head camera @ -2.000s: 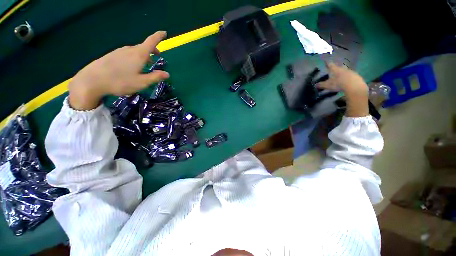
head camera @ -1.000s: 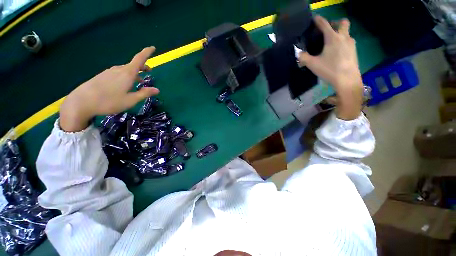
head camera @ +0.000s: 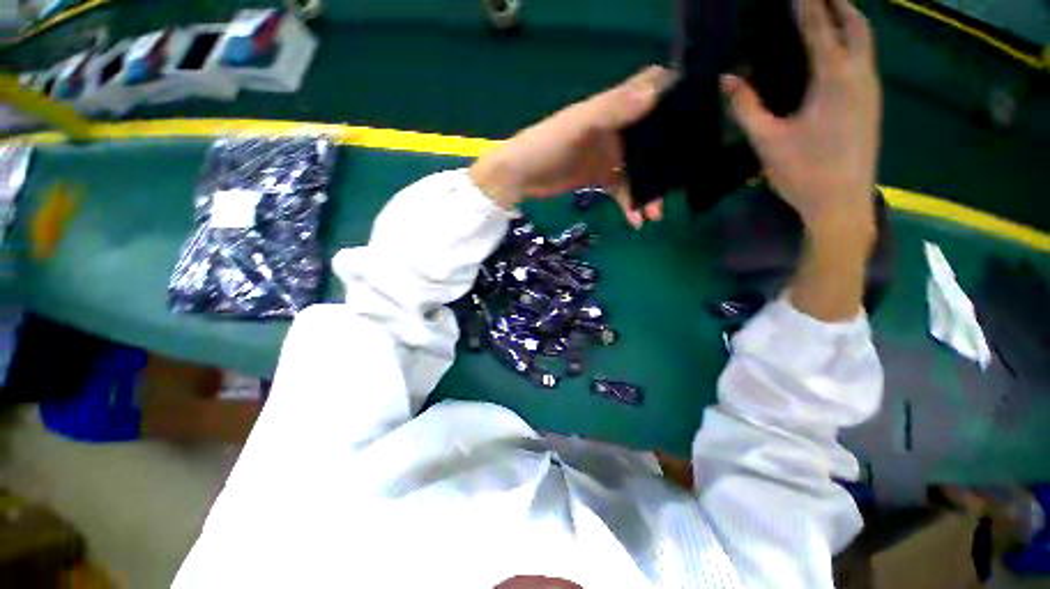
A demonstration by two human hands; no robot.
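Note:
Black inserts (head camera: pixel 702 115) are held up beyond the pile, near the top of the view, blurred. My right hand (head camera: pixel 806 127) grips them from the right, fingers partly cut by the top edge. My left hand (head camera: pixel 587 144) is at their lower left side, thumb and fingers around the edge. A loose pile of small black accessories with shiny metal ends (head camera: pixel 535 299) lies on the green surface below my left hand. One accessory (head camera: pixel 617 391) lies apart at its lower right. More black inserts (head camera: pixel 760 236) sit partly hidden behind my right forearm.
A clear bag of black pieces (head camera: pixel 259 230) with a white label lies left. Open white boxes with printed parts (head camera: pixel 259 52) stand beyond the yellow strip (head camera: pixel 426 142) at upper left. A white scrap (head camera: pixel 953 305) and dark flat pads (head camera: pixel 921 403) lie right. Blue bins and cartons are below.
The view has swung left, bringing the boxes and whole bag into sight. My right hand has brought black inserts to my left hand, which was empty before and now holds them too.

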